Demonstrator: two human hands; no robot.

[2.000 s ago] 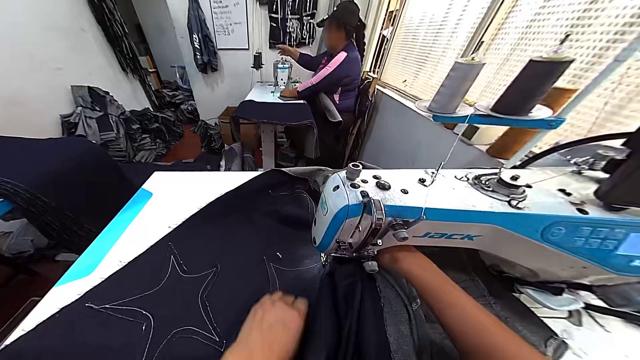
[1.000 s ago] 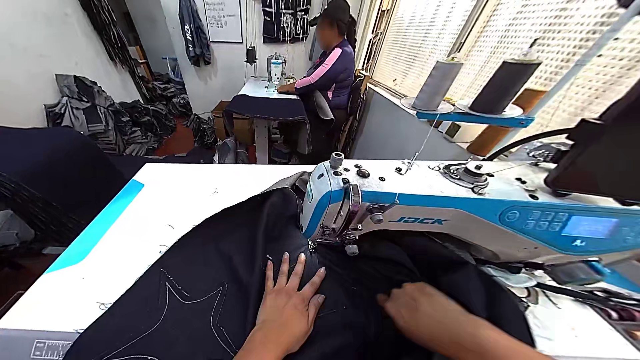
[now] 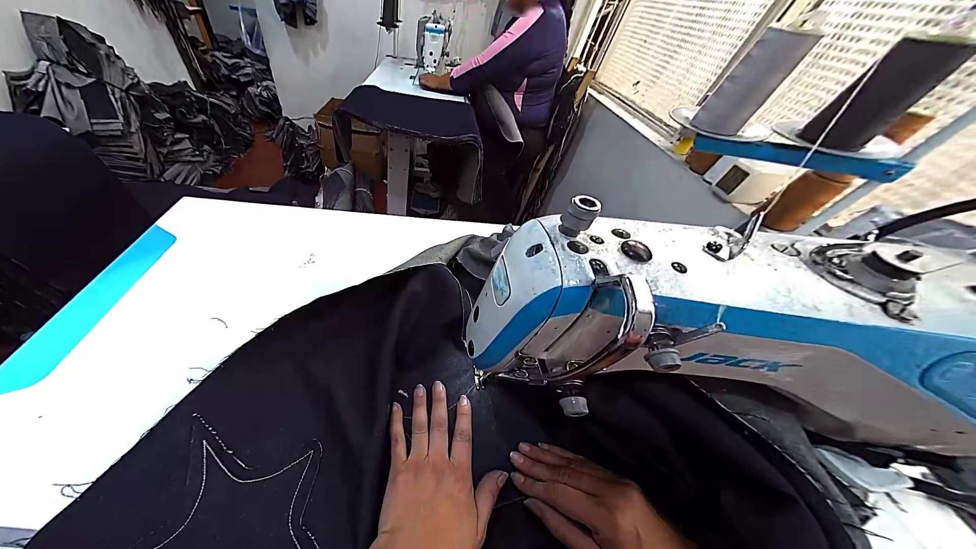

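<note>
Dark denim fabric (image 3: 343,358) lies across the white sewing table and under the head of a Jack industrial sewing machine (image 3: 549,297). A star outline stitched in pale thread (image 3: 252,479) shows on its left part. My left hand (image 3: 435,480) rests flat on the fabric, fingers spread, just in front of the needle area (image 3: 480,377). To its right, my right hand (image 3: 583,492) lies on the fabric with the fingers close together and extended. Neither hand grips anything. The needle tip itself is hard to make out.
Thread cones (image 3: 755,80) stand on a blue holder (image 3: 831,156) at the upper right. Beyond the table, a person (image 3: 515,61) sits at another sewing machine (image 3: 435,46). Piles of dark and grey fabric (image 3: 114,114) lie at the back left, near a cardboard box (image 3: 358,141).
The fabric has shifted and turned under the machine since the first frame. My right hand, beneath the machine arm then, now lies near my left hand, its fingers straighter than one second ago.
</note>
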